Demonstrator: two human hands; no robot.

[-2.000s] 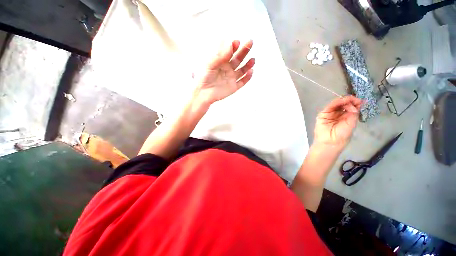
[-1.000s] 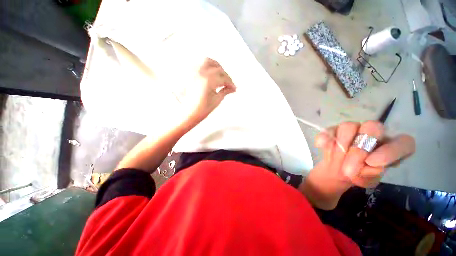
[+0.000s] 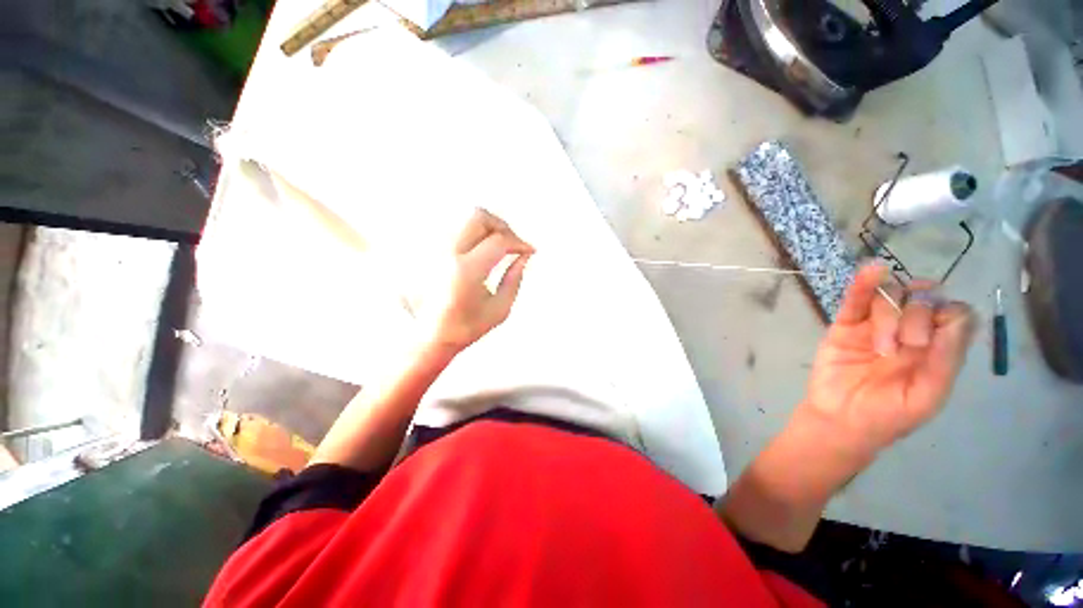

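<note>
The white garment (image 3: 356, 178) lies over the table and reaches my lap. My left hand (image 3: 475, 291) is over it, thumb and fingertip pinched together; what is between them is too small to tell. My right hand (image 3: 891, 362) is raised to the right of the garment, palm up and slightly blurred, its fingers curled on the thread. The taut white thread (image 3: 719, 266) runs from the garment side across the table to it; its part over the white cloth is lost in glare. No needle can be made out. White buttons (image 3: 691, 194) lie in a loose pile beyond the thread.
A speckled stone bar (image 3: 793, 214) lies beside my right fingers. Beyond are wire eyeglasses (image 3: 879, 247), a thread cone (image 3: 920, 196), a green-handled tool (image 3: 1000, 344) and a dark iron (image 3: 819, 54). A ruler (image 3: 517, 14) lies at the far edge. A green surface (image 3: 107, 534) is lower left.
My right hand has opened out and turned palm up, drawing the thread across the table. My left hand keeps its pinch over the garment. The view has shifted, showing the iron and ruler.
</note>
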